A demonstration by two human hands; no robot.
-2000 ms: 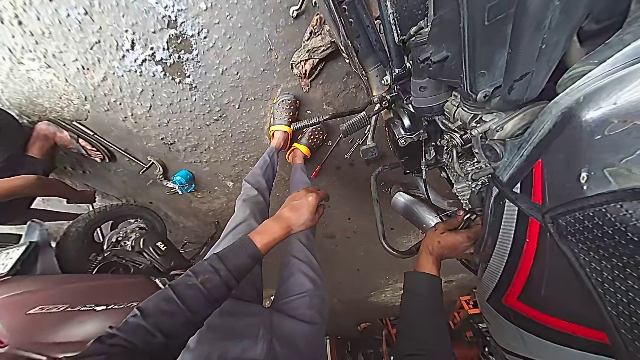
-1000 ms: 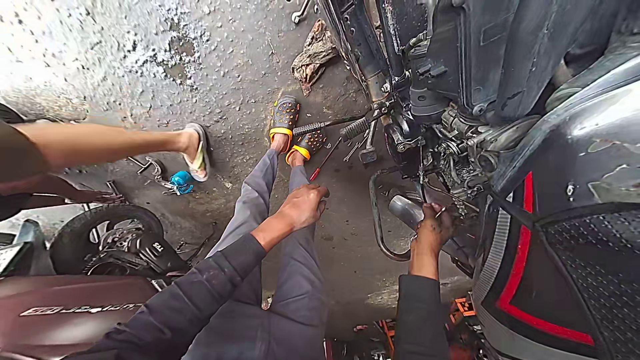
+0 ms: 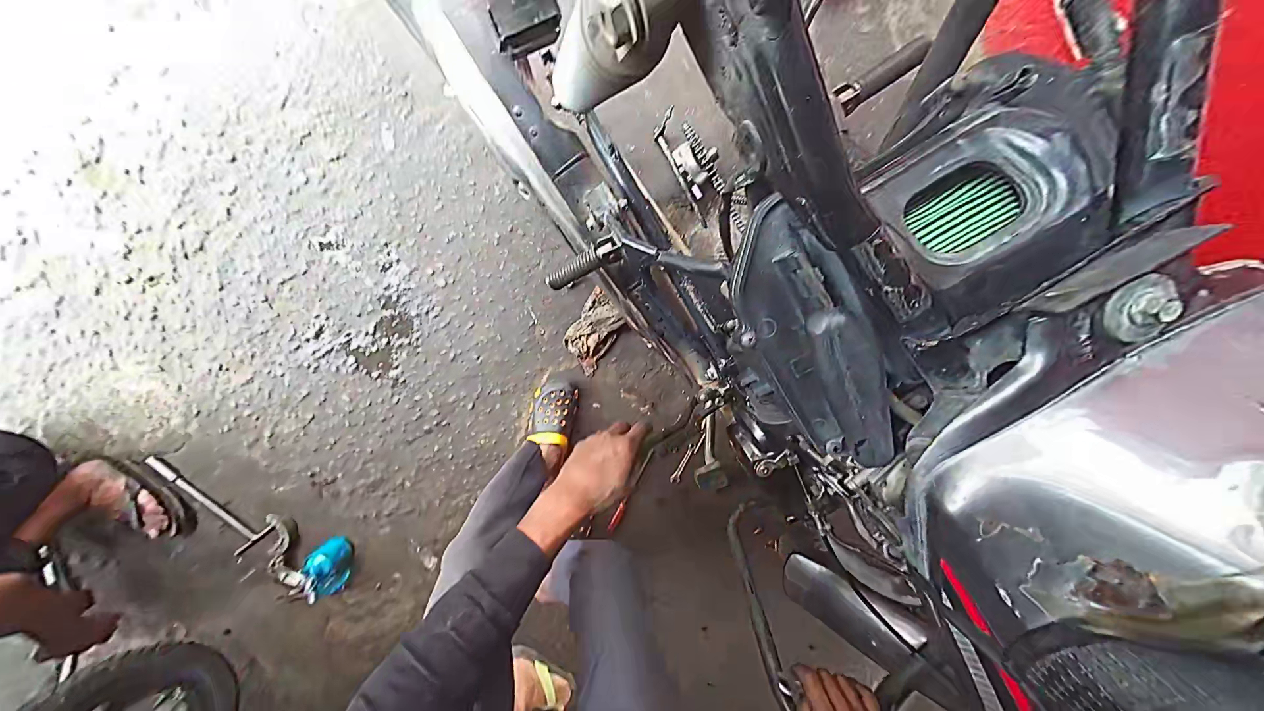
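My left hand (image 3: 597,469) is in front of my knee with its fingers curled, beside a red-handled tool (image 3: 617,515) that lies on the ground. Whether its fingers grip anything is not visible. At the bottom edge my right hand (image 3: 831,689), partly cut off, is at the lower end of a bent metal guard bar (image 3: 752,592), near the silver exhaust pipe (image 3: 839,602); its grip is hidden. A partly stripped motorcycle fills the right side, with its fuel tank (image 3: 1106,444), a dark plastic side housing (image 3: 815,326) and a green air filter (image 3: 966,210) in an oval opening.
A crumpled brown rag (image 3: 594,331) lies beyond my clog (image 3: 553,410). At the left are a co-worker's hand (image 3: 64,617) and foot, a long-handled metal tool (image 3: 202,499), a blue object (image 3: 328,568) and a tyre (image 3: 168,671). A yellow-strapped sandal (image 3: 543,681) shows at the bottom.
The view has shifted strongly toward the motorcycle's side housing. The co-worker's leg that stretched in from the left a second ago is gone from there.
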